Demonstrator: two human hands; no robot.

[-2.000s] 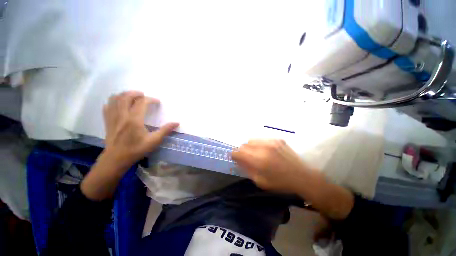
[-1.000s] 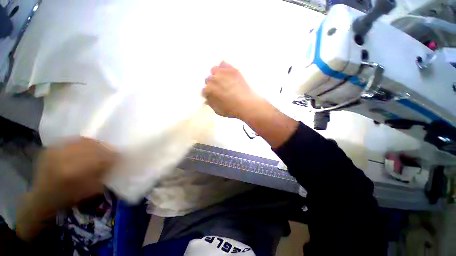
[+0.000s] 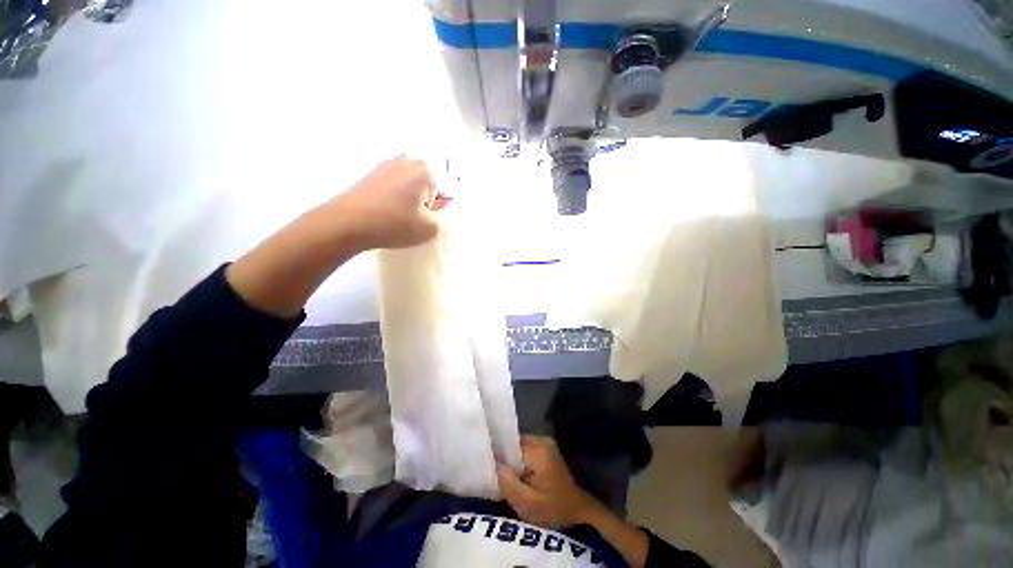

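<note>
A long cream-white cloth panel [image 3: 428, 366] runs from the machine bed over the table's front edge toward my lap. My left hand [image 3: 402, 202] grips its upper end, left of the needle area. My right hand [image 3: 541, 479] pinches its lower right corner below the table edge. A lengthwise fold or edge shows along its right side. The sewing machine head [image 3: 711, 78] is above, with a dark cylindrical attachment [image 3: 571, 183] hanging under it. Glare hides the presser foot and needle.
Cream cut panels [image 3: 711, 300] hang over the edge at right. Large white fabric [image 3: 167, 166] lies at left. A small clear tray [image 3: 889, 250] with pink and white items is far right. The grey ruled edge [image 3: 561, 342] runs along the front. A blue bin [image 3: 283, 488] is below left.
The view has turned toward the machine. The panel now stretches downward between my hands. My left hand has come from the lower left to its upper end; my right hand has moved down to its lower corner.
</note>
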